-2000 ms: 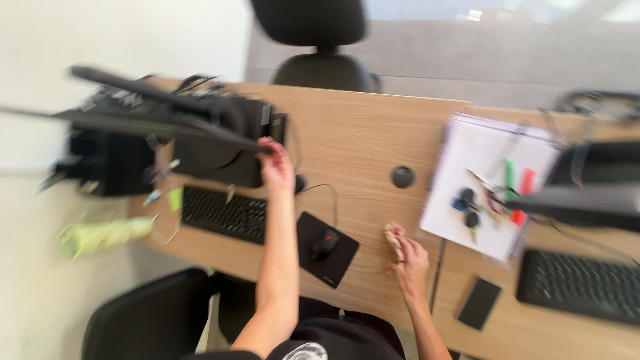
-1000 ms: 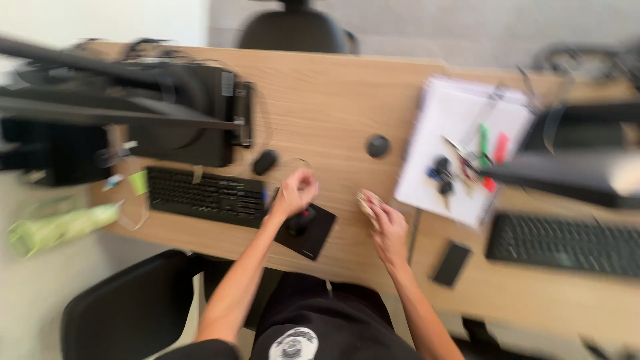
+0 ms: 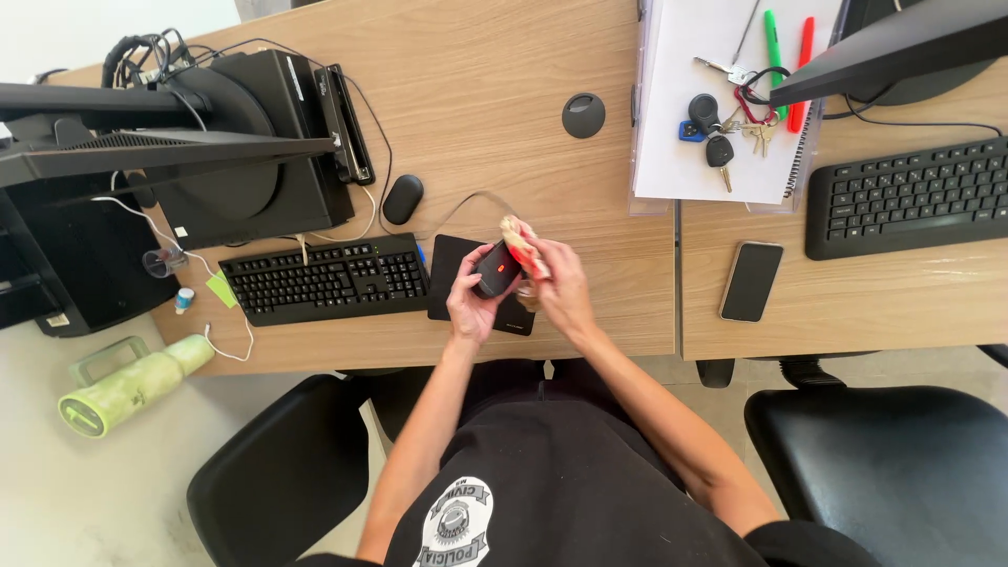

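Observation:
My left hand [image 3: 470, 303] holds a black computer mouse [image 3: 494, 276] above the mouse pad [image 3: 449, 264]; a red light glows on the mouse's underside. In my right hand [image 3: 561, 291] is a crumpled cream and red cloth [image 3: 520, 242], held against or very close to the mouse's right side. The mouse's cable arcs away behind the hands over the wooden desk. To the left lies a black keyboard [image 3: 331, 279], and a small black oval object [image 3: 402, 199] rests behind it.
Monitors and a black computer case [image 3: 299, 157] stand at the left. A green tumbler [image 3: 134, 386] lies near the left desk edge. At the right are papers [image 3: 669, 157] with keys [image 3: 718, 150] and markers, a phone [image 3: 751, 281] and another keyboard [image 3: 906, 197].
My left hand, at the monitor's edge two seconds ago, came down to the mouse and has lifted it off the pad. My right hand has brought the cloth over to it.

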